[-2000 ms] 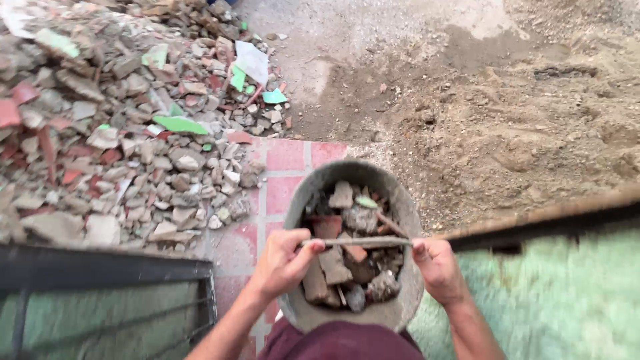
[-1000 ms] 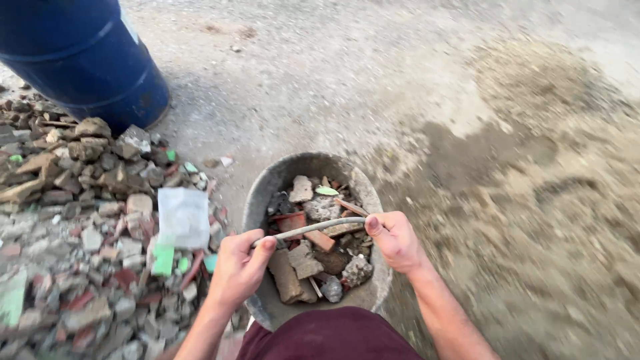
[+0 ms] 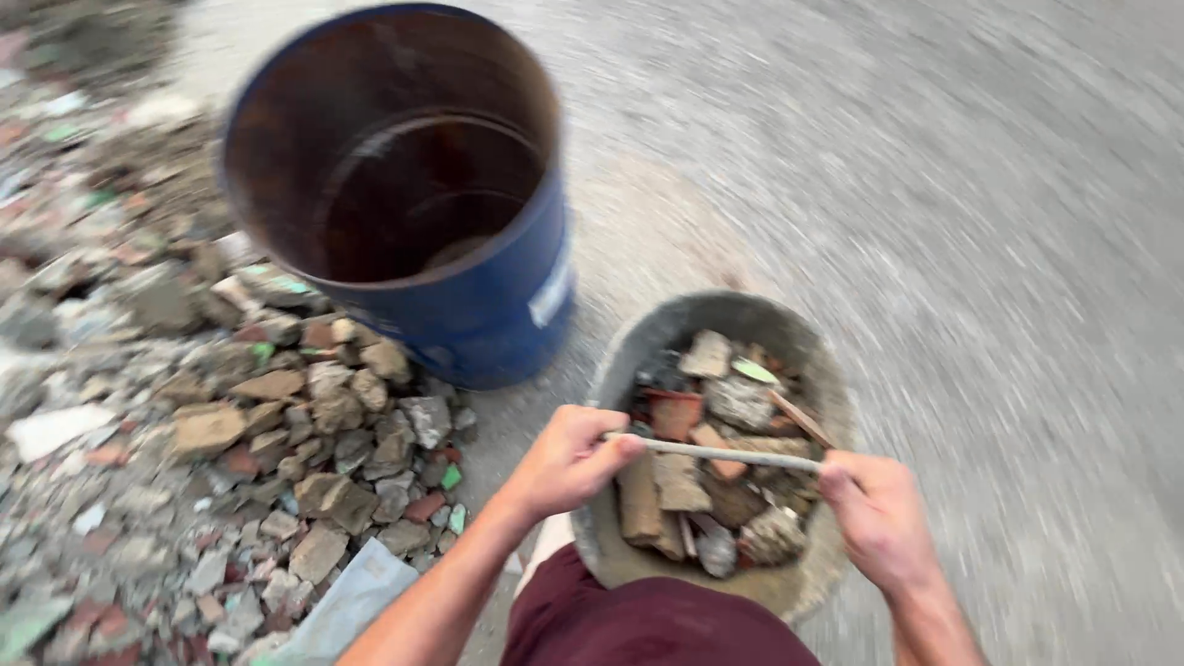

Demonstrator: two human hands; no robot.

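Note:
A grey, mortar-stained bucket hangs close against my body, filled with rubble: broken brick, concrete lumps and a thin reddish strip. Its handle crosses above the rubble. My left hand grips the handle's left part, thumb on top. At the handle's right end my right hand is closed around it. Ahead and to the left of the bucket stands a blue metal drum, its top uncovered and its inner wall rusty brown. Part of the drum's bottom shows inside.
A heap of broken brick, stone and tile spreads along the left, up against the drum. A pale sheet lies on its near edge. Grey ground, blurred by motion, extends ahead and to the right.
The view has moved forward from the tiled doorway past the heap, and the blue drum now stands near the bucket. Both hands have kept hold of the handle.

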